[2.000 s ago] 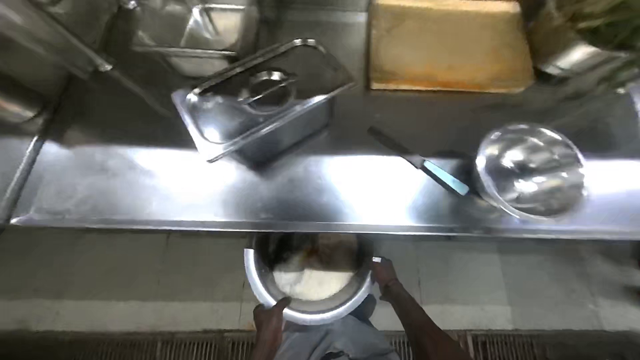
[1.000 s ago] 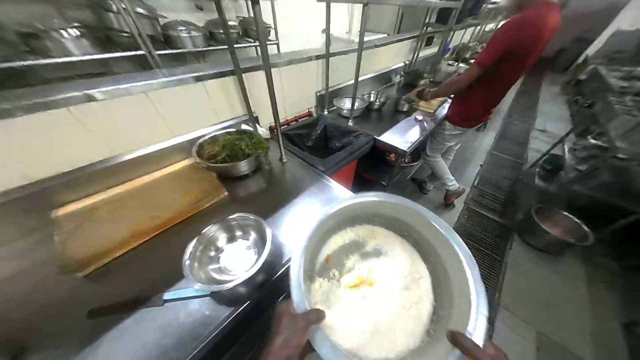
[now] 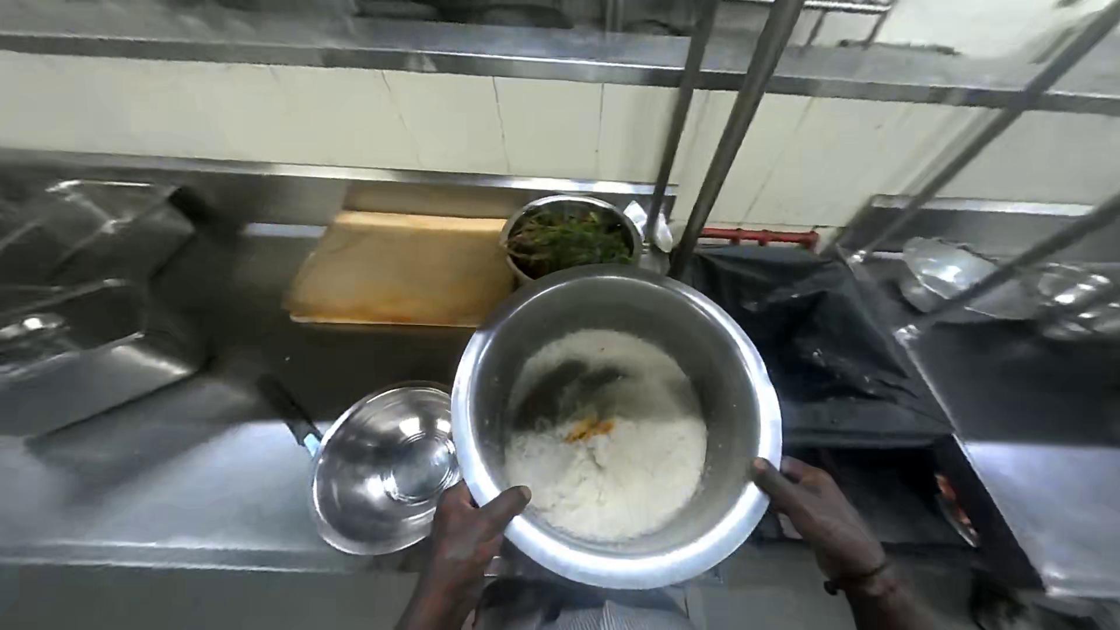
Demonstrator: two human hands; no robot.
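Note:
A large metal pot [image 3: 617,560] is gripped by its rim, its mouth tilted toward me. White powder, like flour, [image 3: 639,490] lies in it with a small orange-yellow patch [image 3: 589,429] near the middle. My left hand [image 3: 472,534] holds the rim at the lower left, thumb on top. At the lower right, my right hand [image 3: 814,507] grips the same rim. Just left of the pot, a steel mixing bowl [image 3: 385,481] rests on the counter. A knife with a light blue handle [image 3: 311,442] lies partly behind that bowl.
A stained cutting board [image 3: 402,271] lies on the steel counter [image 3: 219,507]. Beside it stands a pot of green herbs [image 3: 573,236]. Metal posts [image 3: 735,131] rise behind; a black-lined bin [image 3: 805,350] is at right. Lidded steel pans [image 3: 87,350] stand left.
The pot, low in front of the counter two seconds ago, is now up beside the mixing bowl, still in both hands. My view has swung widely; the person in red is out of view.

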